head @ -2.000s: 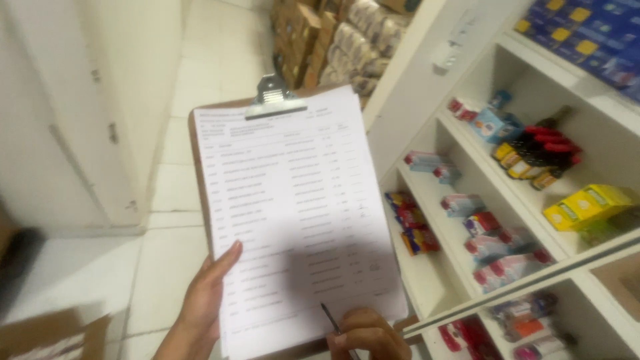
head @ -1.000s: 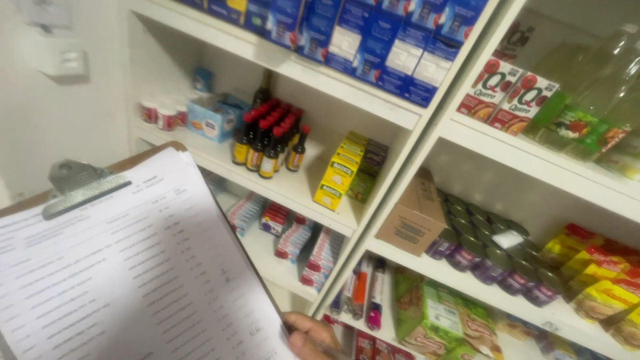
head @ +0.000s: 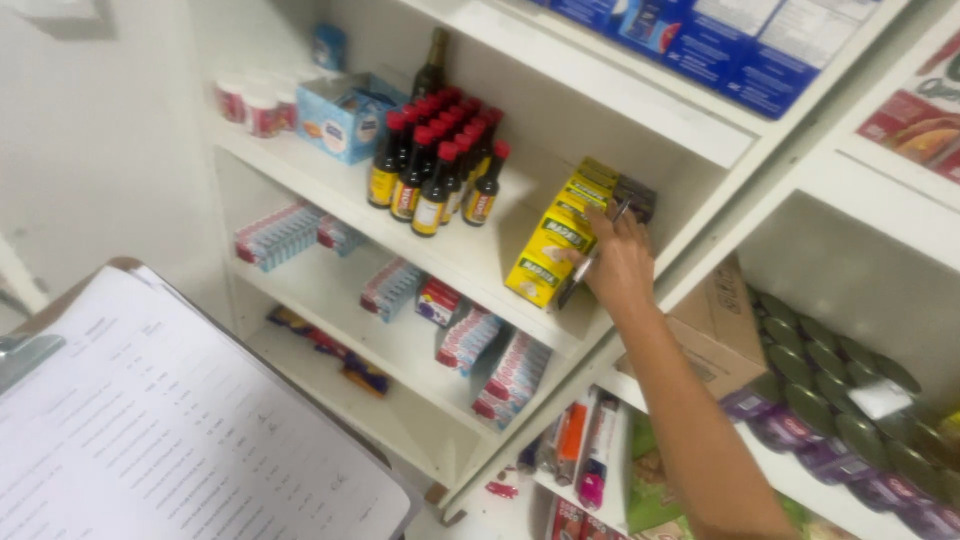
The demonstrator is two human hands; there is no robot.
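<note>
My right hand (head: pixel 619 259) reaches to the middle shelf with a pen (head: pixel 600 244) held in it. Its fingers are at the side of a row of yellow boxes (head: pixel 559 240), and they seem to touch it. Darker boxes (head: pixel 637 199) stand behind the fingers. At the lower left lies a clipboard with printed sheets (head: pixel 187 420), its metal clip (head: pixel 30 360) at the left edge; the sheets bear some handwritten marks. My left hand is out of view. Left of the yellow boxes stand small dark sauce bottles with red caps (head: pixel 431 184).
A light-blue carton (head: pixel 341 120) and white-and-red tubs (head: pixel 261 112) share the shelf. Small packs (head: pixel 465 341) line the shelf below. Blue boxes (head: pixel 720 45) fill the one above. A white upright (head: pixel 720 232) divides this unit from shelves with a cardboard box (head: pixel 712 337) and cans (head: pixel 810 405).
My right hand has reached out from the clipboard's lower right edge to the yellow boxes. My left hand, seen on the clipboard two seconds ago, has left the view. The view has swung right to the shelves.
</note>
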